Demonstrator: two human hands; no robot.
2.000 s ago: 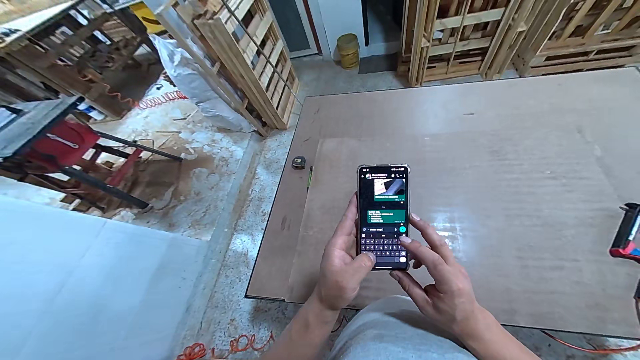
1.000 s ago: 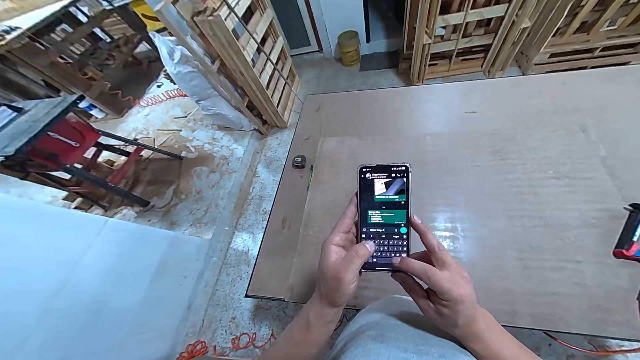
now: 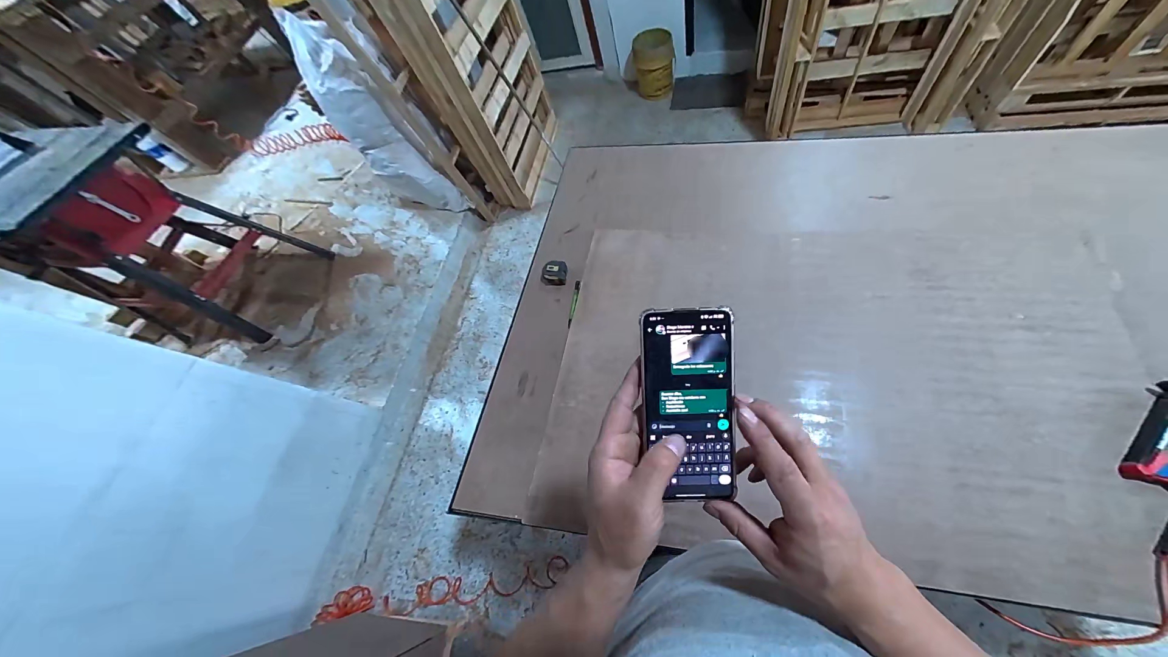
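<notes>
A smartphone [image 3: 687,401] stands nearly upright in view, its lit screen showing a chat and a keyboard. My left hand [image 3: 630,484] holds it from the left side, the thumb over the keyboard. My right hand [image 3: 803,502] is at the phone's lower right; its fingers are bent and partly apart, with fingertips at the right edge and the bottom corner. Under both lies a large brown sheet panel [image 3: 858,347]. A tape measure [image 3: 554,272] and a thin green marking tool [image 3: 574,303] rest near the panel's left edge.
A red and black tool [image 3: 1148,447] sits at the right edge. Orange coiled air hose [image 3: 438,591] lies on the floor below. Wooden frames [image 3: 493,91] lean beyond the panel, near a yellow bucket [image 3: 652,64]. At left are a red table saw [image 3: 109,210] and a white panel [image 3: 164,474].
My right thumb has moved off the keyboard to the phone's lower corner. My left thumb has shifted about over the keys. The phone stays in about the same place.
</notes>
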